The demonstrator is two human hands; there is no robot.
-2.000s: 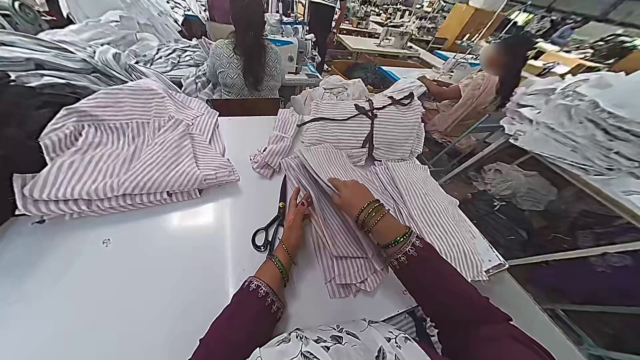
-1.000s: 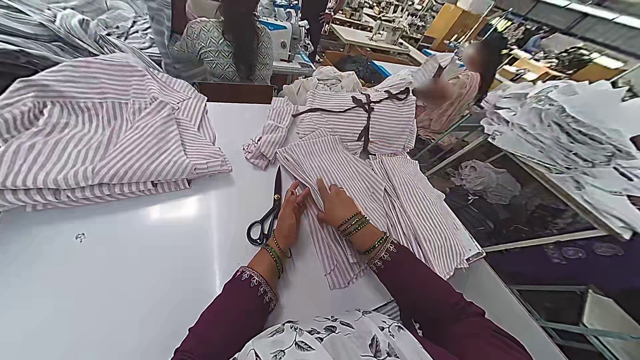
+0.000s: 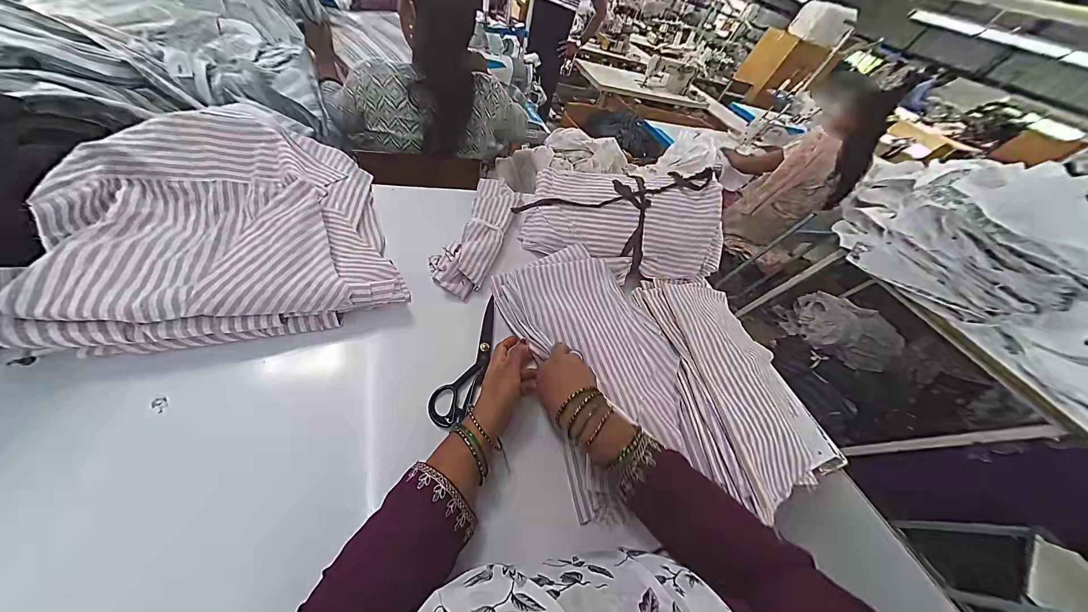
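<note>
A stack of striped fabric pieces (image 3: 595, 323) lies before me on the white table. My left hand (image 3: 508, 374) pinches its left edge, and my right hand (image 3: 564, 381) grips the same edge close beside it, fingers partly hidden. Black-handled scissors (image 3: 463, 387) lie just left of my left hand, blades pointing away. Another striped fabric stack (image 3: 731, 382) rests to the right. Beyond are a striped bundle tied with a dark strip (image 3: 578, 212) and a smaller rolled striped bundle (image 3: 483, 242).
Folded striped fabric (image 3: 204, 229) is piled at the table's left. The white table (image 3: 255, 476) ends at a slanting right edge. Past it stands a rack (image 3: 960, 438) with white fabric heaps (image 3: 977, 238). One person (image 3: 425, 102) sits beyond the far edge, another (image 3: 790, 178) at the back right.
Both hands have drawn together at the left edge of the fabric stack; two seconds ago my right hand lay farther up on it, apart from my left.
</note>
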